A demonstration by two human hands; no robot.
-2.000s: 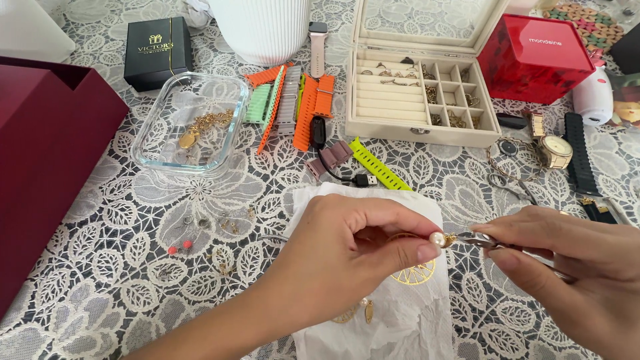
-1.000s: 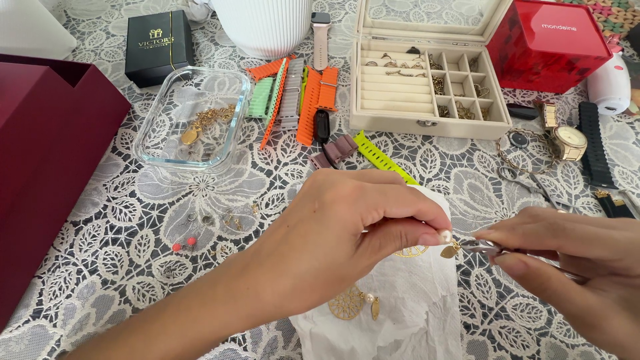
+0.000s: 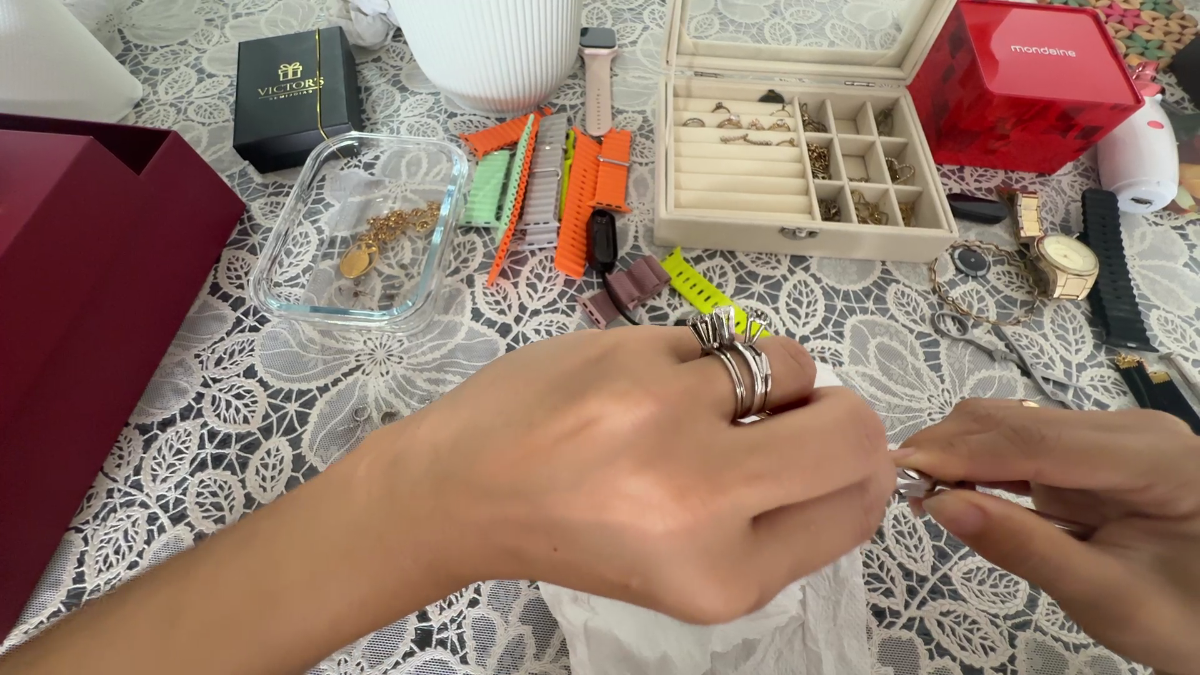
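My left hand (image 3: 647, 469), with silver rings (image 3: 736, 361) set with clear stones on one finger, is turned back upward over a white tissue (image 3: 712, 628). Its fingertips are hidden, so what they grip cannot be seen. At its right, my right hand (image 3: 1050, 478) holds a small metal tool (image 3: 919, 485) between thumb and index finger; the tool's tip reaches the left fingers. A glass dish (image 3: 272, 300) holds a gold chain with an oval pendant (image 3: 359, 261).
Behind the hands lie colored watch bands (image 3: 577, 206), a cream jewelry box (image 3: 731, 230) with rings, and a red box (image 3: 1031, 84). Scissors (image 3: 1003, 347) and a gold watch (image 3: 1066, 265) are at right. A maroon box (image 3: 84, 309) and a black gift box (image 3: 295, 103) stand left.
My left hand has turned so its back and rings face up. The pearl and gold leaf piece seen at its fingertips earlier is now hidden.
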